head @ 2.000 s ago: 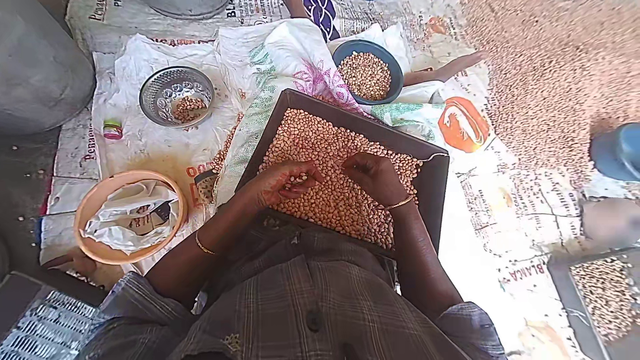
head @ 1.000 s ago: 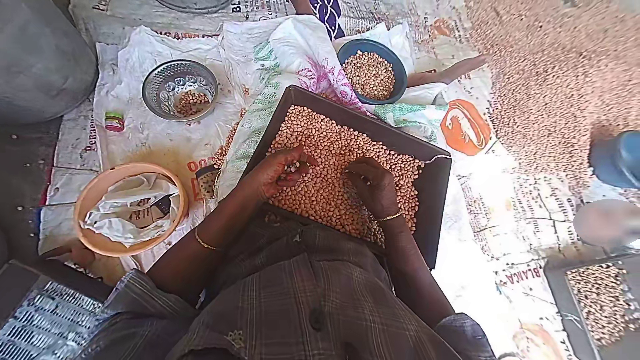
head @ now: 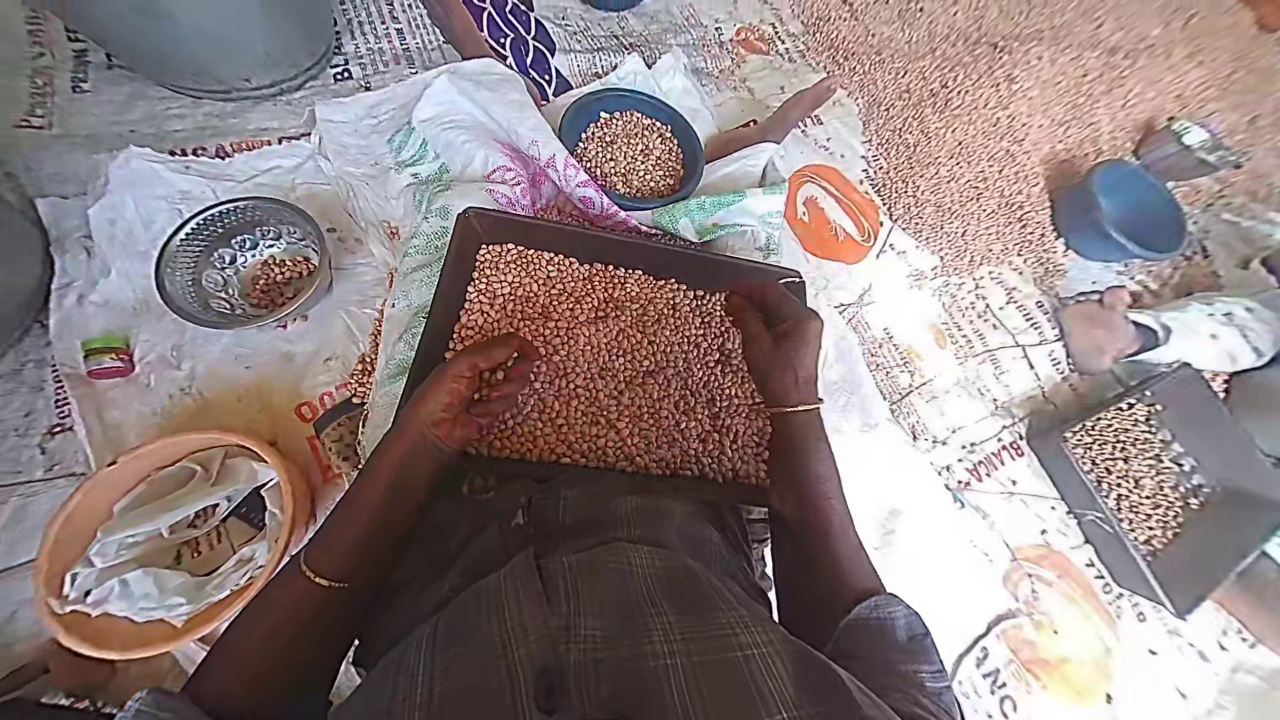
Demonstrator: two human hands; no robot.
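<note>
A dark rectangular tray filled with shelled nuts or beans lies across my lap. My left hand is over the tray's left part, palm turned up and fingers curled; a few kernels seem to lie in it, though the fingers partly hide them. At the tray's right side is my right hand, its thumb and fingertips down by the kernels and the rim; whether it grips the rim or any kernel is not clear. Beyond the tray's far edge stands a blue bowl of kernels.
A perforated metal bowl with some kernels and an orange basin holding a white sack are at left. Kernels cover the ground at upper right, near a blue bucket. Another person's hand is near a second tray.
My right hand has moved from over the kernels to the tray's right side. My left hand has shifted left and nearer to me over the tray. The other person's hand at right now shows clearly.
</note>
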